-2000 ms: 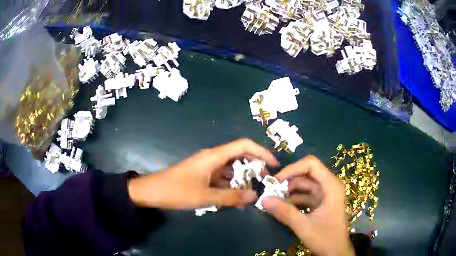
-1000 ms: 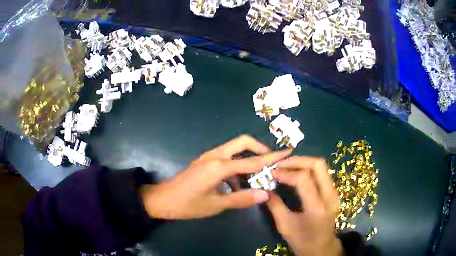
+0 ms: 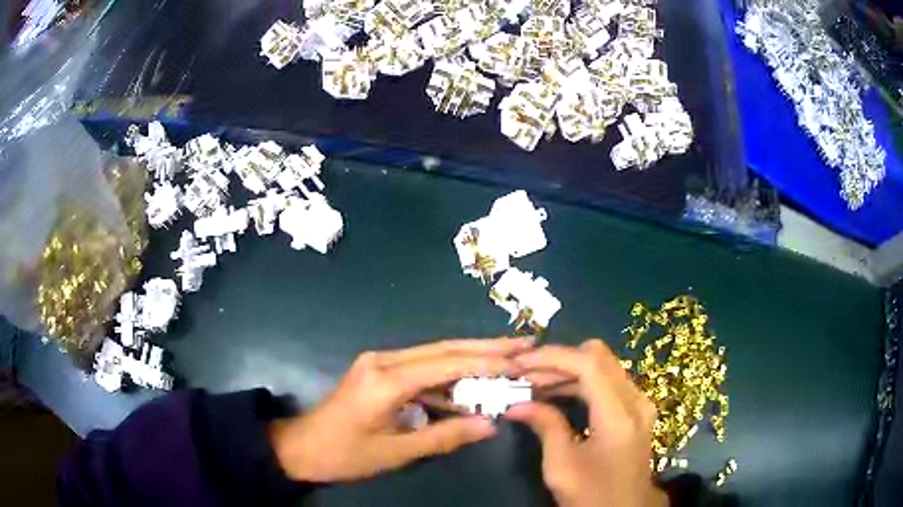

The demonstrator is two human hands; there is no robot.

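A white plastic housing (image 3: 491,395) is held between the fingertips of my left hand (image 3: 381,411) and my right hand (image 3: 586,416). Its white ribbed side shows; the rest is hidden by fingers. Another white piece (image 3: 412,416) shows partly at my left palm. Fitted housings (image 3: 527,300) with gold in them lie just beyond my hands, beside a smooth white one (image 3: 517,226). Loose brass contacts (image 3: 683,371) lie in a pile right of my right hand.
White housings (image 3: 312,223) lie scattered at left on the green surface (image 3: 396,257). A clear bag of brass contacts (image 3: 84,277) is at far left. Fitted housings (image 3: 460,84) are massed on the black surface beyond. White parts (image 3: 827,109) lie on a blue sheet (image 3: 757,124) at far right.
The view has shifted, so the bench things sit lower and more to the left. Two white pieces held apart came together at the fingertips; now one white ribbed side shows there.
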